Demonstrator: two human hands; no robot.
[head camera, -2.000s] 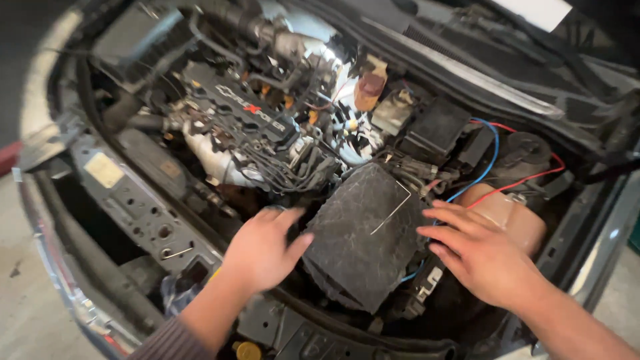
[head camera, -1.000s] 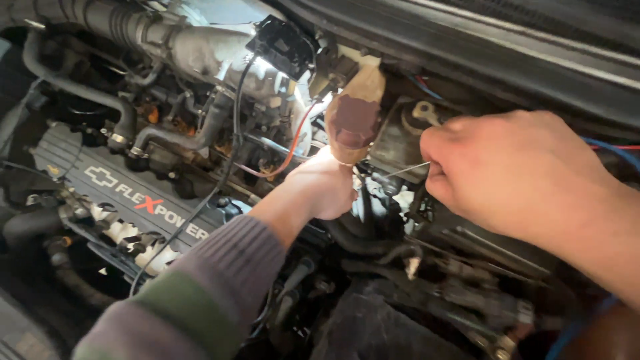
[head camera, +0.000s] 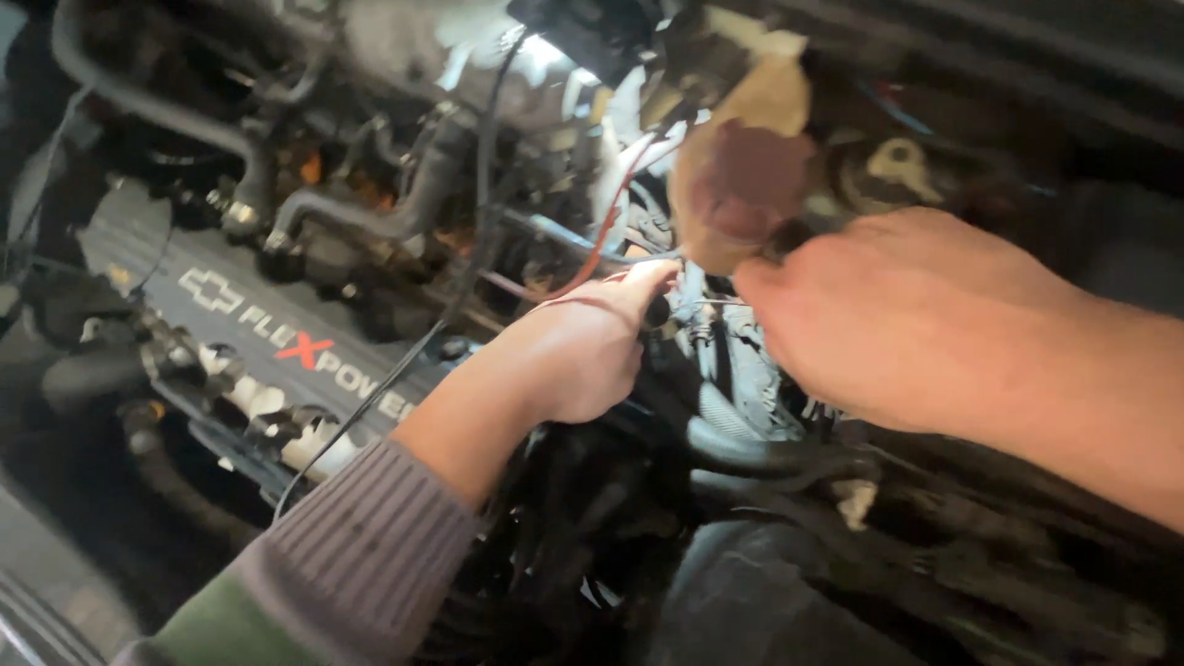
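In the middle of the engine bay my left hand (head camera: 592, 347) reaches down among wires and hoses, its fingertips hidden in the gap, so what they hold cannot be told. Close on its right, my right hand (head camera: 869, 310) is closed on a thin metal wire (head camera: 720, 302) that points left toward the left fingertips. A yellowed plastic reservoir with a dark reddish cap (head camera: 754, 176) stands just above both hands. A red wire (head camera: 615, 217) runs by the left fingers. Under the hands lies a corrugated hose (head camera: 726, 416).
A black Chevrolet engine cover (head camera: 250, 305) lies left of my left forearm. A bright work lamp (head camera: 555, 55) shines from the top, its black cable (head camera: 486, 139) hanging down across the cover. A black plastic housing (head camera: 758, 592) is at the bottom, and a metal ring-shaped end (head camera: 902, 166) lies behind my right hand.
Two seconds ago both hands were over the black housing, with the bent wire lying on it; a second ago my right hand held a thin wire. The view has moved much closer to the reservoir.
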